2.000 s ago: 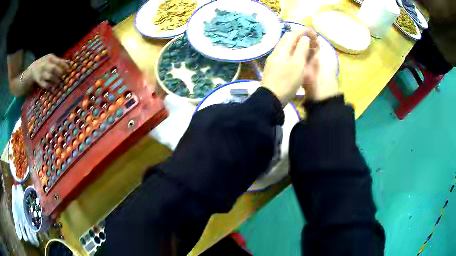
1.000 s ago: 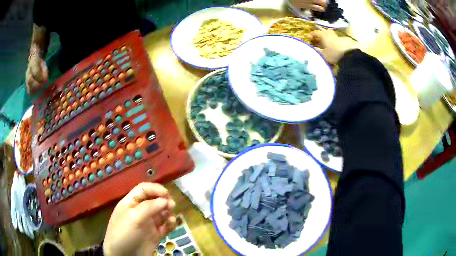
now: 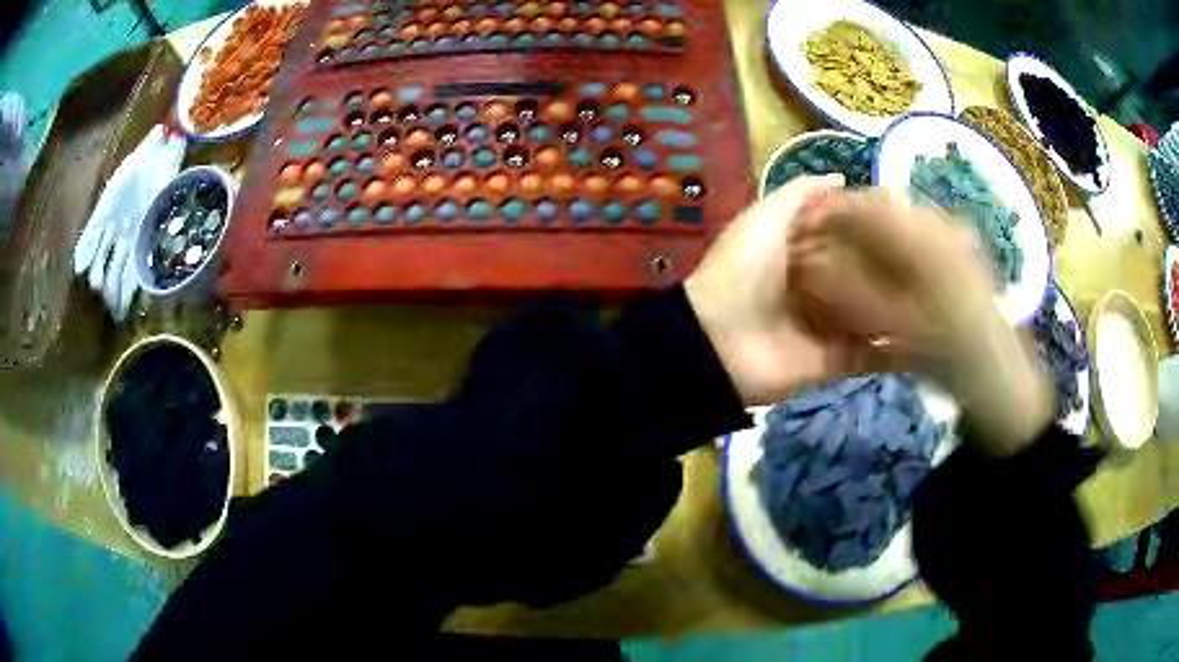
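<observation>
My left hand is cupped above the upper edge of the plate of slate blue-grey pieces. My right hand is blurred and lies over or against the left palm. What is inside the hands is hidden. The red mould lies to the left of the hands, with many round cavities holding orange, teal and bluish pieces; some cavities look shiny and empty. The sample keyboard shows near my body, mostly covered by my left sleeve.
Around the mould are a plate of orange pieces, white gloves, a bowl of mixed discs, a basin of black pieces and a brown tray. At right are teal pieces, yellow pieces and an empty pale dish.
My right hand has come back from the far yellow pieces to my left hand. My left hand has moved right, from below the mould to above the slate plate. The view has turned left.
</observation>
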